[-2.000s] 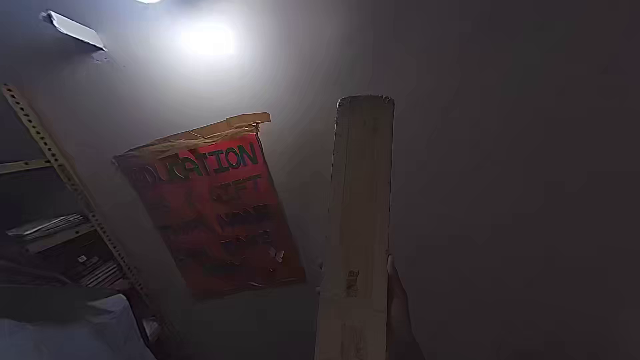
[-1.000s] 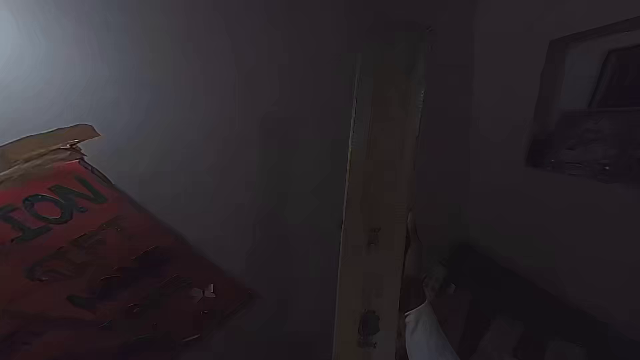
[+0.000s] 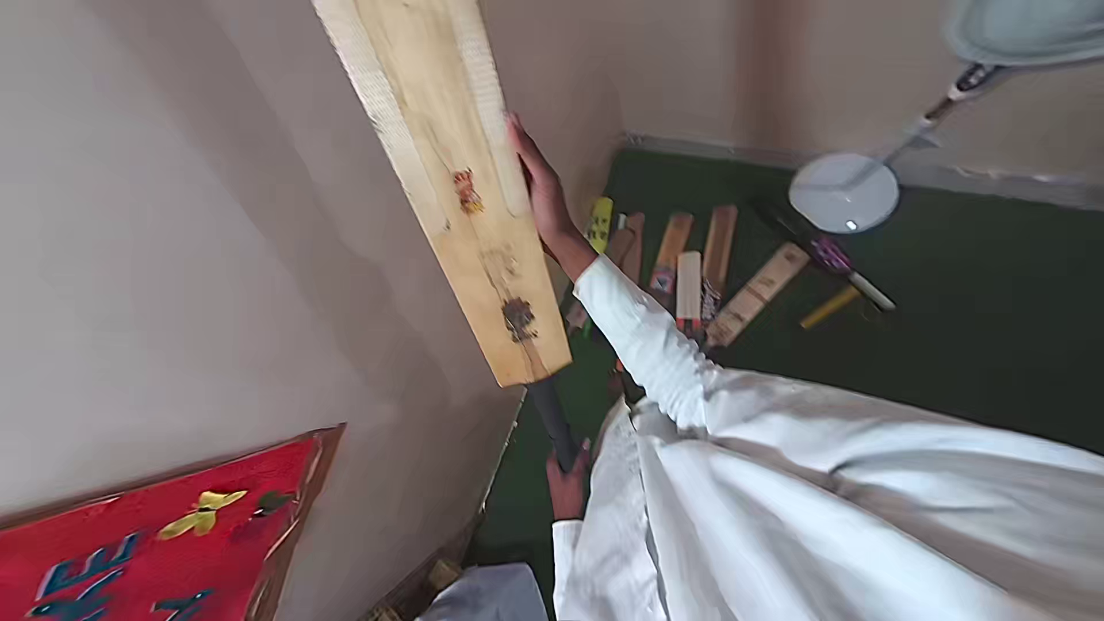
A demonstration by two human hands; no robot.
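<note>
A wooden cricket bat (image 3: 483,224) slants across the upper middle of the head view, its blade upward and its dark handle downward. White fibrous strips run along parts of the blade, which bears worn stickers and dark marks. My right hand (image 3: 543,185) holds the blade's right edge, with the fingers partly hidden behind it. Lower down, my left hand (image 3: 567,487) is closed around the handle near its end. The blade's far end is cut off by the top of the view. Loose white clothing covers my arms and body.
Several more bats (image 3: 720,250) lie or lean on the green floor (image 3: 897,379), near a wall corner. Beyond them a round white stand base (image 3: 843,191) rests by the wall. A red poster (image 3: 172,526) with cut-out shapes hangs on the wall at lower left.
The view has swung strongly downward and grown brighter. The bat's handle, my left hand and the bats on the floor now show. The right hand stays at the blade's edge.
</note>
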